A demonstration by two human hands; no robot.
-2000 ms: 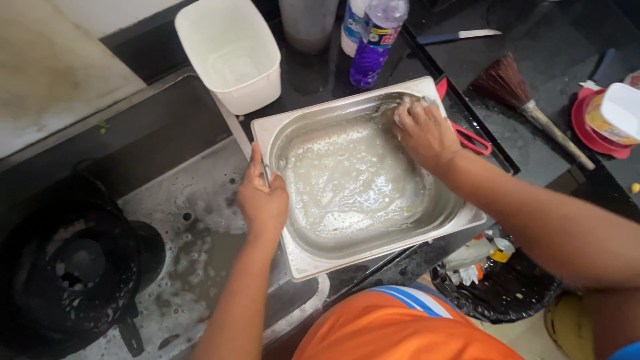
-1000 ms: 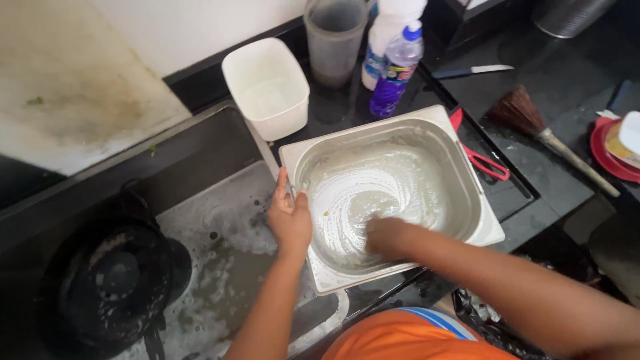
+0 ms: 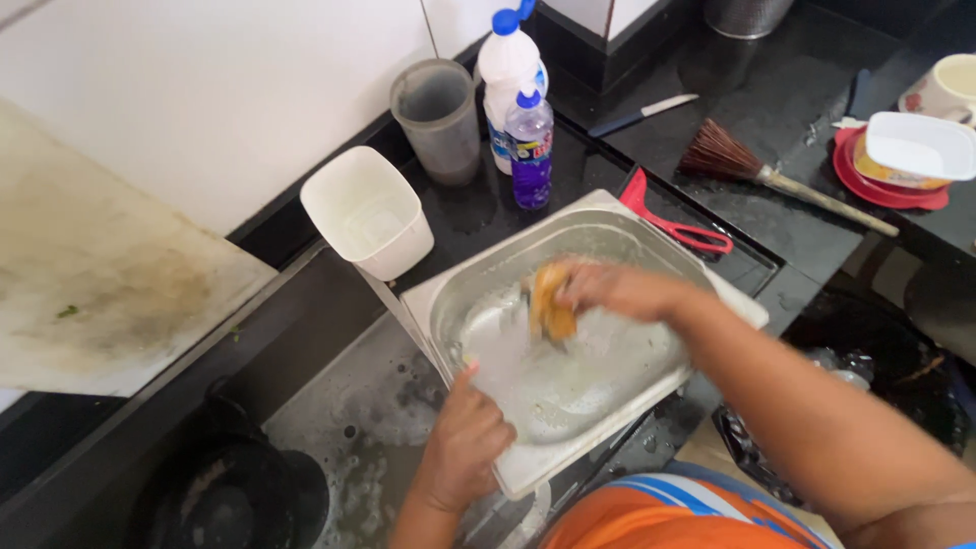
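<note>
A rectangular stainless steel pan (image 3: 610, 389) with suds on its bottom rests tilted across the sink's right edge. My left hand (image 3: 469, 438) grips its near left rim, thumb over the edge. Inside the pan, my right hand (image 3: 610, 290) holds an orange-yellow sponge (image 3: 555, 301); both are blurred. Behind the pan stand a white plastic tub (image 3: 366, 213), a grey plastic container (image 3: 437, 122), a white bottle with a blue cap (image 3: 509, 69) and a clear bottle of purple liquid (image 3: 531, 160). A red-handled tool (image 3: 679, 229) lies by the pan's far right corner.
Black cookware (image 3: 229, 496) sits in the sink (image 3: 305, 305), in cloudy, sudsy water. On the dark counter lie a knife (image 3: 644, 114), a short brush (image 3: 785, 179) and a red dish (image 3: 888, 191) under a white tub. A stained board (image 3: 114, 267) leans at the left; a black bag is lower right.
My right hand has moved about within the pan, and the sponge in it now shows. My left hand has shifted along the rim toward the near left corner.
</note>
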